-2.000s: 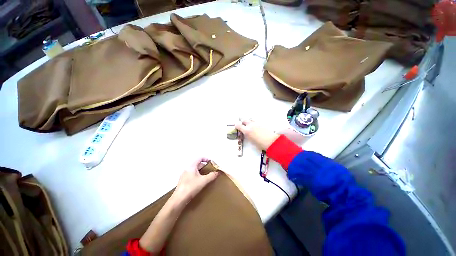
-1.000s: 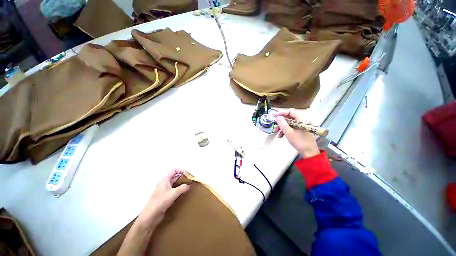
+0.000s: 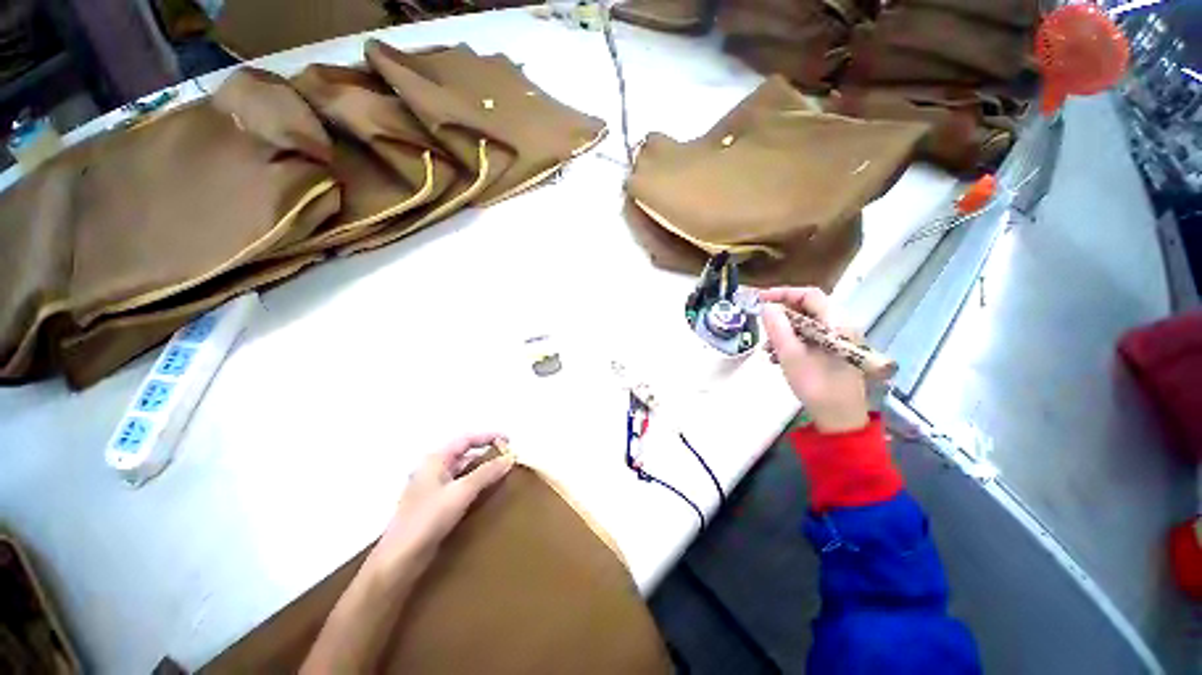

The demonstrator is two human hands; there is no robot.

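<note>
My left hand [image 3: 442, 498] pinches the top corner of a brown bag body [image 3: 527, 580] at the table's near edge; a lighter tan edge binding [image 3: 573, 505] runs down from that corner. My right hand [image 3: 815, 356] holds a slim pale brown stick-like tool [image 3: 844, 348], tip pointing left at the white tool cup [image 3: 725, 322]. The cup holds dark-handled tools and a shiny round item. Whether the tool's tip is inside the cup is hard to tell. A small brass-coloured piece [image 3: 546, 365] lies on the table between my hands.
A pen-like tool with dark cable [image 3: 637, 433] lies left of the cup. A white power strip [image 3: 178, 382] is at left. Brown bags lie at far left [image 3: 185, 198] and beyond the cup [image 3: 778, 172]. An orange-handled item [image 3: 977, 194] and an orange fan-like object [image 3: 1081, 50] are at right.
My right hand has moved from the table's middle to the tool cup and now holds the stick-like tool. My left hand keeps its hold on the bag corner. The camera view has shifted.
</note>
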